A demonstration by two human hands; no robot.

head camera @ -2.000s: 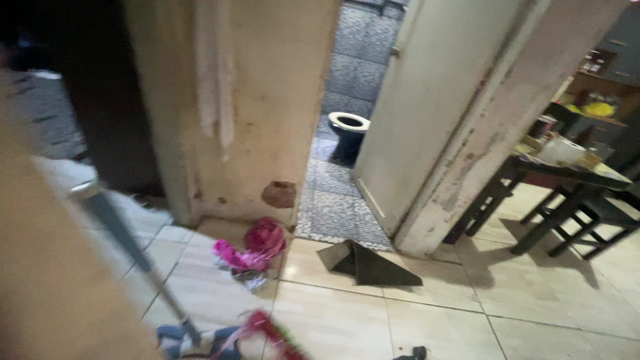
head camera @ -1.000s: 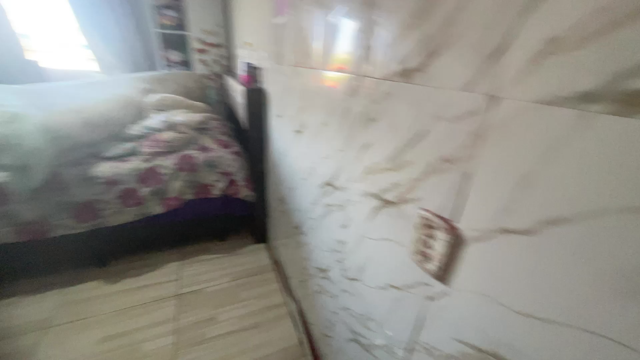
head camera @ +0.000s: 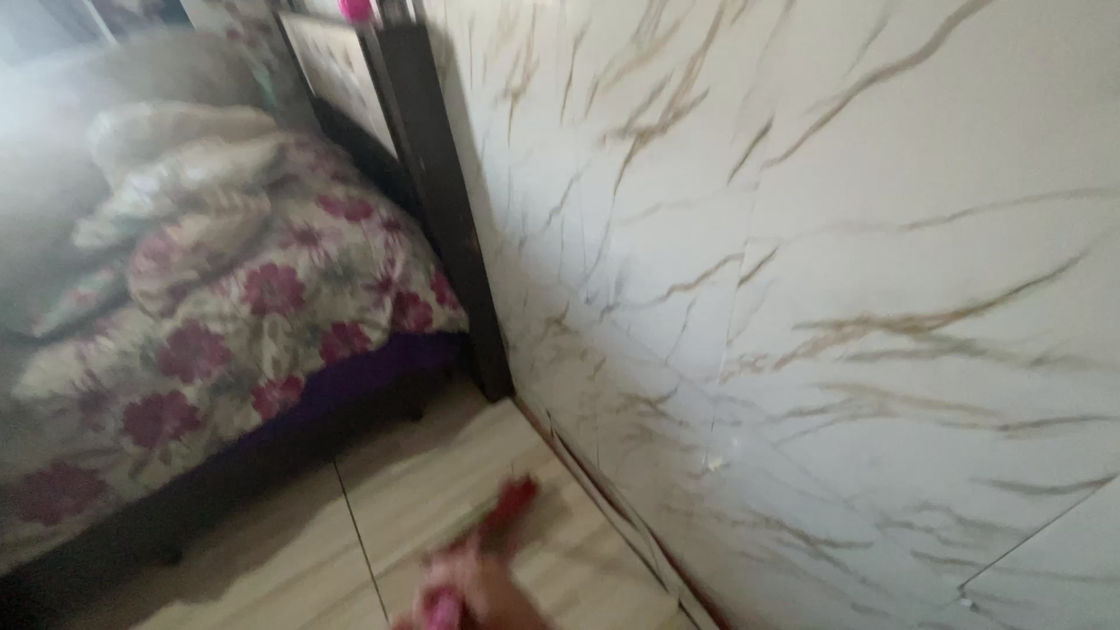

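My right hand (head camera: 477, 582) is at the bottom centre, blurred by motion, above the tiled floor. It appears closed around a slim red and pink object (head camera: 512, 503); the red end sticks out beyond the fingers and a pink part shows at the near side. What the object is, I cannot tell. My left hand is out of view.
A bed with a flowered bedspread (head camera: 276, 289) and crumpled bedding fills the left. Its dark post (head camera: 446, 201) stands against the marbled wall panel (head camera: 831, 262), which covers the right side. Light floor tiles (head camera: 437, 490) lie between bed and wall.
The view has turned from a doorway with a toilet to a bed and marbled wall, and now tilts lower. My right hand with the red and pink object has come into view.
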